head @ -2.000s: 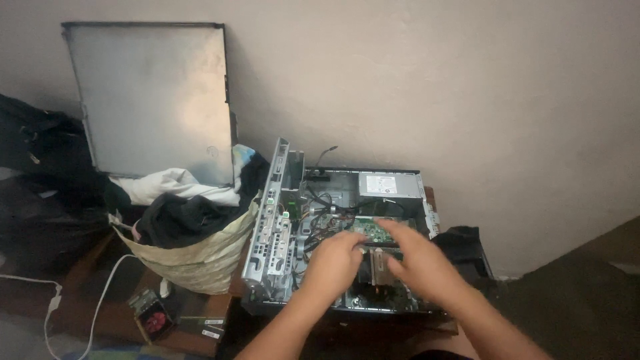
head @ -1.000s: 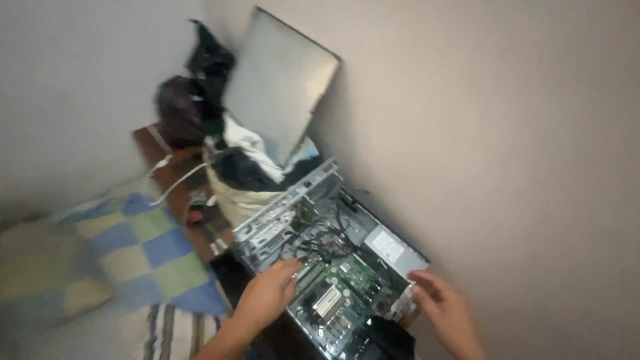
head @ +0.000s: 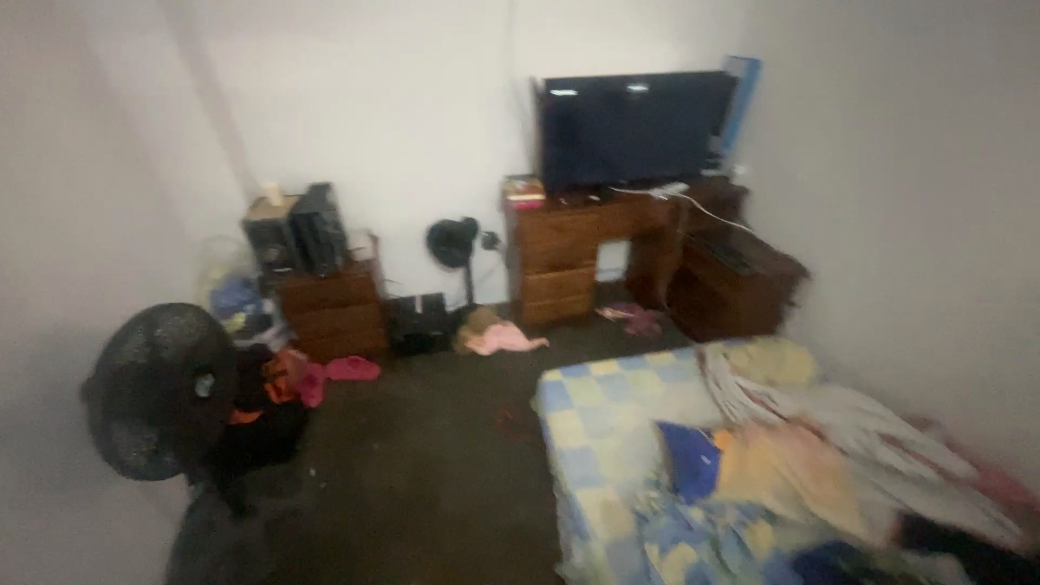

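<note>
Neither my left hand nor my right hand shows in the head view now, so what they hold or touch is hidden. The opened computer case is out of sight too. The picture is blurred and takes in the room: a television (head: 638, 130) stands on a brown wooden desk (head: 556, 236) against the far wall, and a bed (head: 593, 406) with a checked blue and yellow sheet lies at the lower right.
A black fan (head: 162, 390) stands at the left. Beyond it are a wooden drawer cabinet (head: 333, 317) bearing dark boxes (head: 318, 231), a smaller fan (head: 452, 242) and pink items (head: 353, 369) on the floor. Rumpled cloths (head: 780, 471) cover part of the bed.
The view has swung far away from the opened computer case to the room. Both hands, seen over and beside the case earlier, have left the view.
</note>
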